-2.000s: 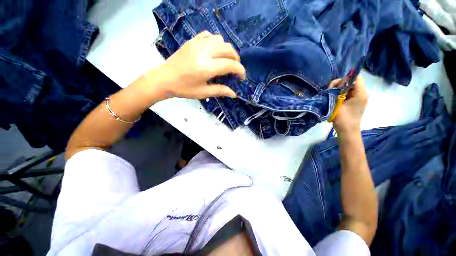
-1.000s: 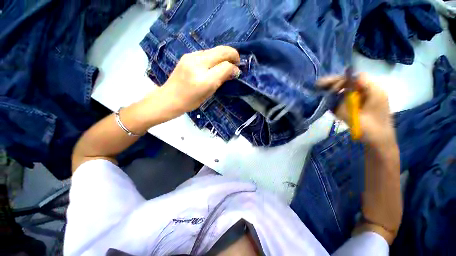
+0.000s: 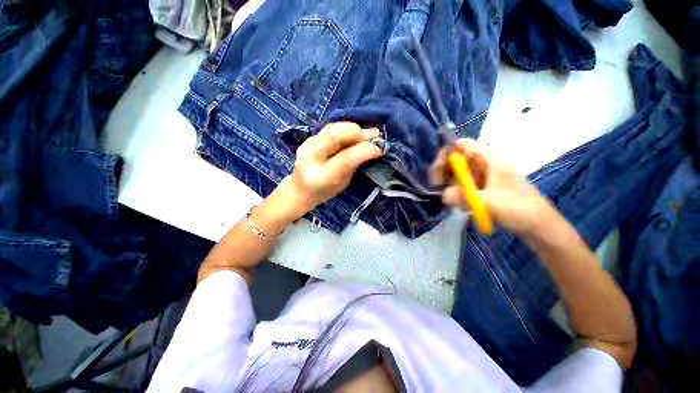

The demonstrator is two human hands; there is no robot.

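Note:
Blue denim jeans [image 3: 299,73] lie on the white tabletop in front of me, a back pocket with a dark motif facing up. My left hand [image 3: 338,157] pinches the jeans at the bunched waistband edge. My right hand [image 3: 491,188] holds scissors [image 3: 470,192] by the yellow handle, their dark blades pointing away over the jeans and blurred. Its fingertips are beside the bunched denim; whether they also grip cloth cannot be told. Pale strips or threads [image 3: 367,204] hang at the near edge of the jeans.
More jeans heap at the left [image 3: 57,176] and at the right [image 3: 614,192], partly over the table edge. Whitish cloth [image 3: 180,21] lies at the far left. Dark specks dot the white tabletop [image 3: 368,257]. A dark metal frame stands below at the left.
The jeans' back pocket shows more fully. My left hand has shifted right along the bunched edge. My right hand with the scissors has moved left, closer to my left hand.

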